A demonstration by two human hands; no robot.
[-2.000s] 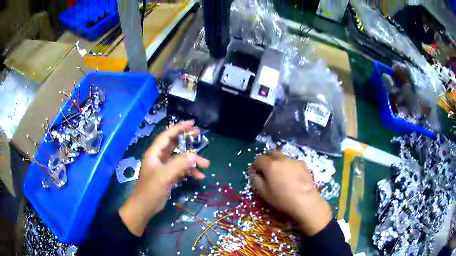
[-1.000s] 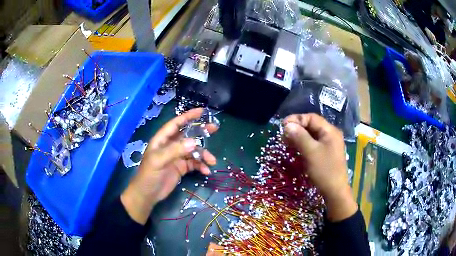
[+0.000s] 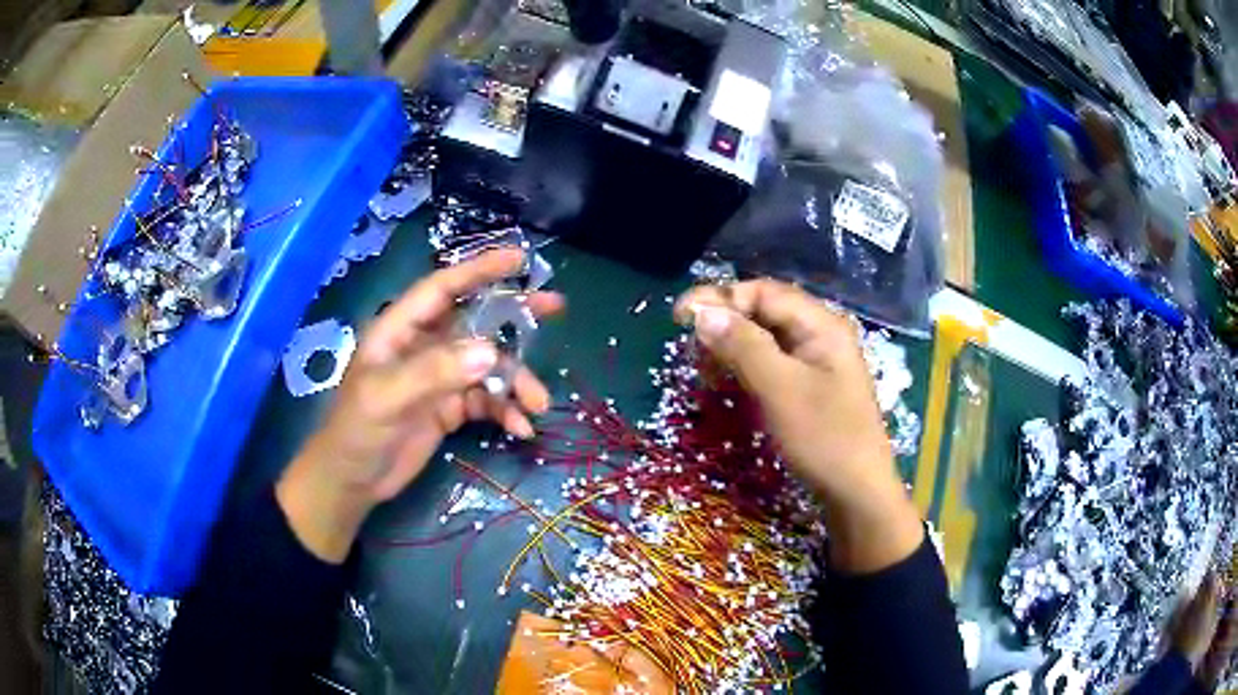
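My left hand (image 3: pixel 407 387) holds a clear, flat LED holder (image 3: pixel 505 321) with a round hole between thumb and fingers. My right hand (image 3: pixel 801 387) is to its right with thumb and forefinger pinched together; whether a small part is between the tips I cannot tell. The hands are apart. Red lead wires (image 3: pixel 733 455) with pale tips lie heaped below my right hand. Yellow-orange lead wires (image 3: pixel 679 584) lie nearer to me. A loose holder plate (image 3: pixel 319 359) lies left of my left hand.
A blue tray (image 3: pixel 258 326) with wired holders stands at left. A black bench machine (image 3: pixel 618 190) stands behind the hands, with a clear plastic bag (image 3: pixel 849 258) beside it. Yellow tape (image 3: pixel 940 435), a holder heap (image 3: pixel 1100 502) and a second blue tray (image 3: pixel 1052 204) are at right. An orange pad (image 3: pixel 570 661) is near me.
My right hand has lifted from the wires up toward the machine's front, fingertips pinched. My left hand still holds the holder. The view has shifted, and the orange pad now shows more.
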